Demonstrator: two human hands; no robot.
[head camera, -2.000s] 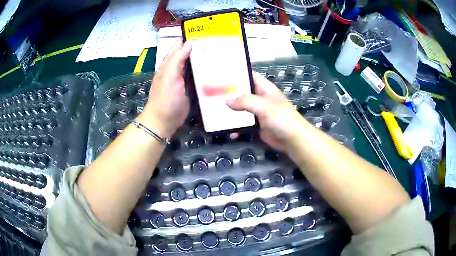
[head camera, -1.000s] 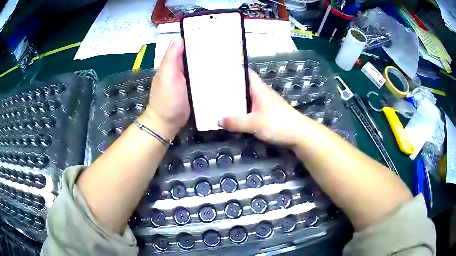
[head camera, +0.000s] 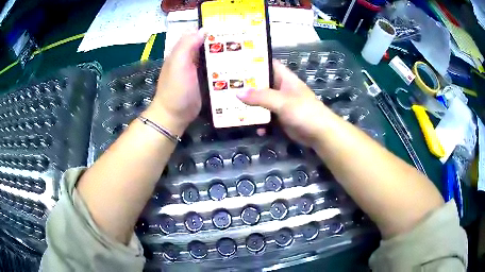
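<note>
A black-edged smartphone is held upright above a clear blister tray. Its lit screen shows a yellow top band and small red and orange pictures on white. My left hand grips its left edge. My right hand holds its lower right edge, with the thumb over the lower screen. Small dark round parts sit in rows in the tray's pockets below the hands. My forearms hide part of the tray's sides.
Another blister tray lies at the left. Paper sheets and a red-edged bin are behind. At the right are a caliper, a yellow handle, a tape roll, a white roll and crumpled clear plastic.
The phone screen has gone from a mostly blank page to one with yellow and small pictures. The phone and both hands sit slightly higher in view. Both hands still hold the phone.
</note>
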